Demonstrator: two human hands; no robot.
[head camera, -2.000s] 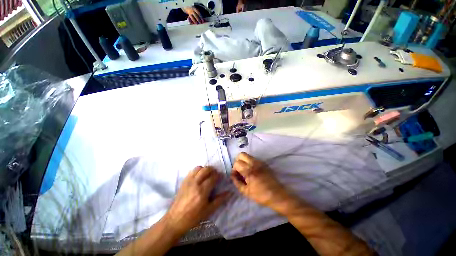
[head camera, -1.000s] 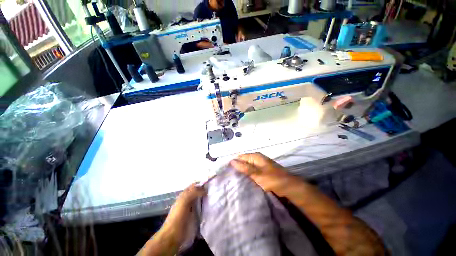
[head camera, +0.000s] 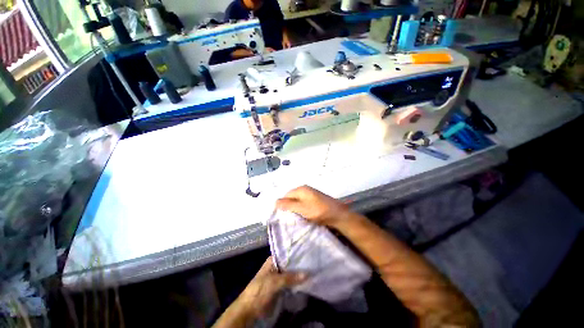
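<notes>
A pale grey-lilac fabric piece (head camera: 317, 256) is bunched over the lap, just in front of the table's front edge. My right hand (head camera: 310, 205) grips its upper end at the table edge. My left hand (head camera: 272, 285) holds its lower left side, fingers partly hidden by the cloth. The white JACK sewing machine (head camera: 333, 122) stands behind. Its needle plate (head camera: 261, 166) shows bare under the presser foot (head camera: 270, 142), with no cloth there.
A measuring strip (head camera: 173, 253) runs along the table's front edge. Snips (head camera: 430, 152) and a blue item (head camera: 466, 134) lie at the right end. A crumpled clear bag (head camera: 48, 166) is at left. Dark thread cones (head camera: 170, 91) stand behind. A person (head camera: 256, 19) sits opposite. More pale cloth (head camera: 512, 237) hangs at lower right.
The fabric has come off the machine bed toward the lap and is now folded smaller. Both hands moved back with it; the left is now lower. The view has tilted up and shifted.
</notes>
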